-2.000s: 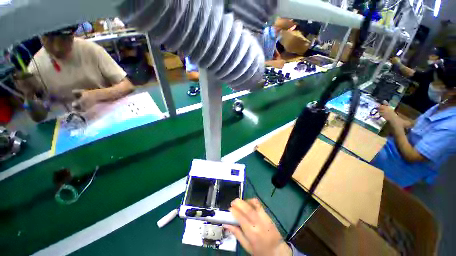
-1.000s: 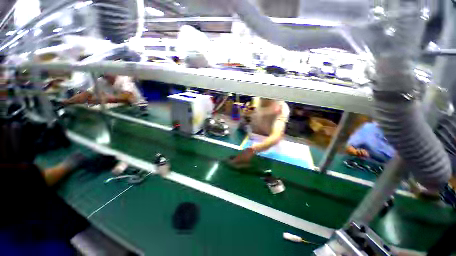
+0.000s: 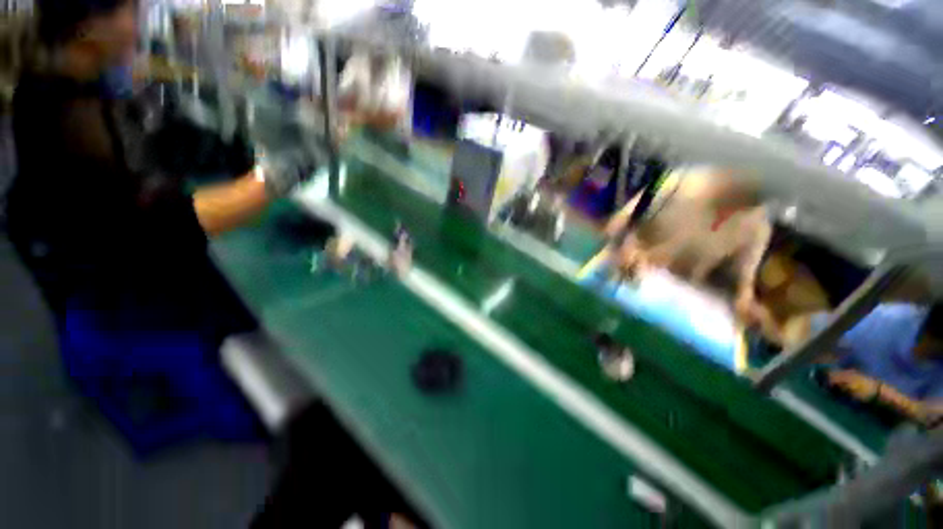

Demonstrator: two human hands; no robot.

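Observation:
The view is strongly blurred. A black round heap (image 3: 437,370) lies on the green bench top (image 3: 414,434) in front of me. It looks soft, and its details cannot be told. A small white-handled tool (image 3: 648,494) lies near the belt edge at the bottom right. A small silver and dark part (image 3: 615,360) sits on the green conveyor belt. Neither of my hands can be made out. Small pale blurs show at the bottom edge, but I cannot tell what they are.
A person in dark clothes (image 3: 114,227) is at the left of the bench, with one forearm over it. Small blurred parts (image 3: 357,258) lie near that arm. The pale belt edging (image 3: 517,362) runs diagonally. A white control box (image 3: 476,178) and other workers are opposite.
The view has swung left, away from the feeder and hanging screwdriver. My right hand, earlier at the feeder, is gone from view. The black heap now appears farther right and higher.

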